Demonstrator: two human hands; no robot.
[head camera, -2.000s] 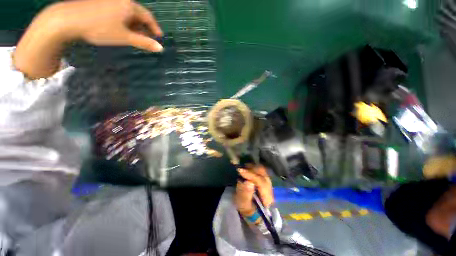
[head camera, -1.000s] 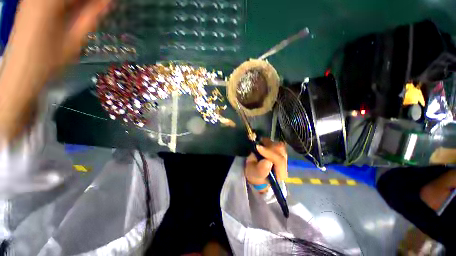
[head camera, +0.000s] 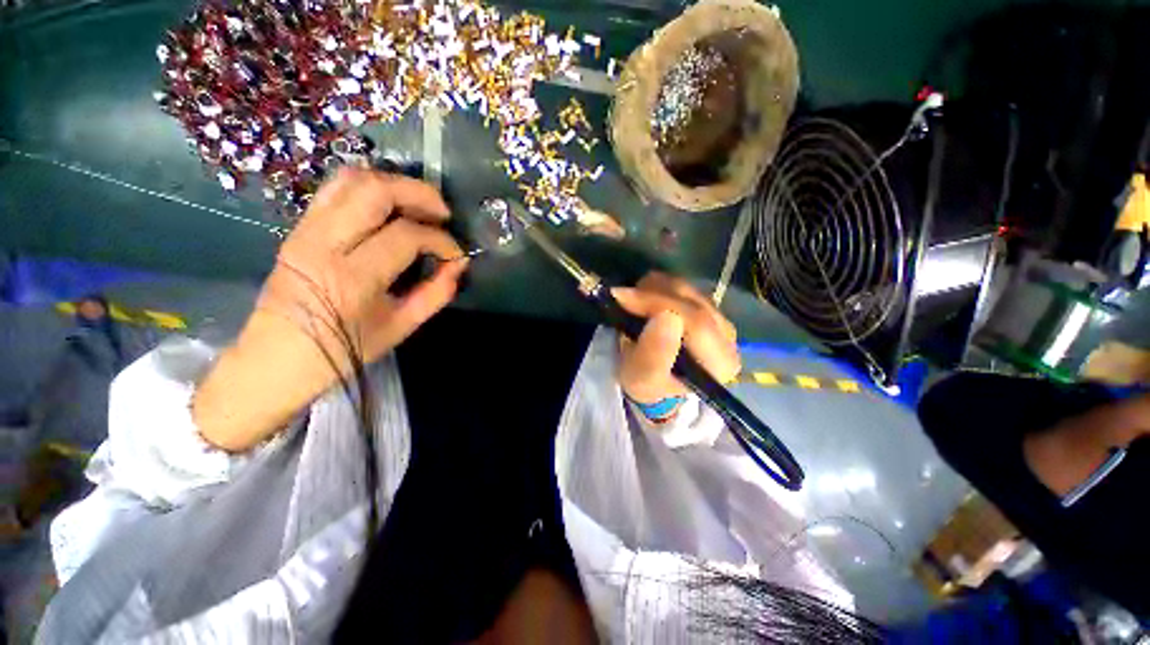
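My right hand (head camera: 675, 330) holds the soldering iron (head camera: 721, 401) by its black handle. Its thin metal tip points up-left, close to a small shiny part (head camera: 498, 217) at a pale round spot on the bench. My left hand (head camera: 366, 262) is beside that part with thumb and fingertips pinched together; a thin silvery end, seemingly solder wire, sticks out from them toward the part. A thin solder wire (head camera: 139, 187) runs in from the left to this hand. Dark red round parts (head camera: 271, 88) and gold-and-white strips (head camera: 530, 114) lie in piles beyond.
A crusted round bowl (head camera: 638, 136) with silvery bits stands beyond the iron. A fan with a spiral wire guard (head camera: 826, 233) is to its right. A green-and-silver spool (head camera: 1057, 330) is farther right, near another person's arm (head camera: 1087, 456). Dark strands hang over my left wrist.
My left hand has come down from the upper left to the small part. The iron tip has moved from the bowl to the same part. The view has shifted nearer the bench.
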